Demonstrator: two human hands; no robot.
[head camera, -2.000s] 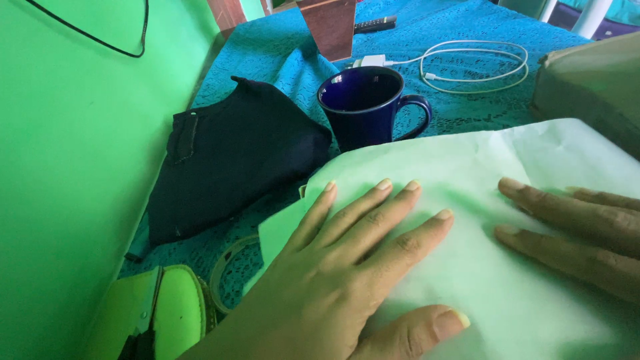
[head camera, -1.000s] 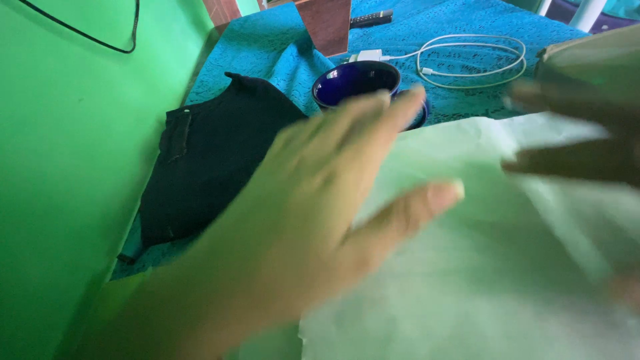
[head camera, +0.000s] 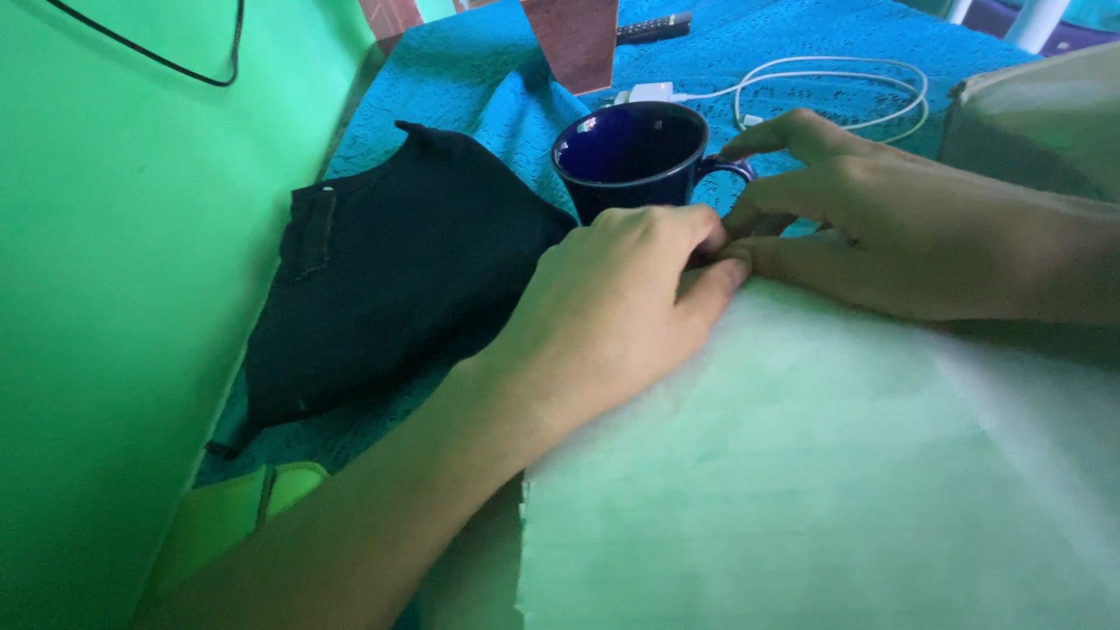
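Observation:
A large sheet of white paper (head camera: 787, 472), looking pale green in this light, fills the lower right. My left hand (head camera: 639, 271) pinches its far edge between thumb and fingers, just in front of a dark blue mug (head camera: 630, 149). Thumb to thumb with it, my right hand (head camera: 831, 210) holds the same edge, its index finger raised beside the mug's handle. The fingers hide the pinched part of the paper.
Left of the mug lies a black cloth item (head camera: 411, 280). Behind are a white charger (head camera: 647, 93) with its cable (head camera: 831, 63), a brown tapered object (head camera: 577, 44) and a black remote-like object (head camera: 656, 29). A grey box-like object (head camera: 1032, 131) stands right, a yellow-green case (head camera: 219, 516) lower left.
Two seconds ago both hands lay flat and spread on the paper. They have come together at its far edge, near the mug, and closed on it.

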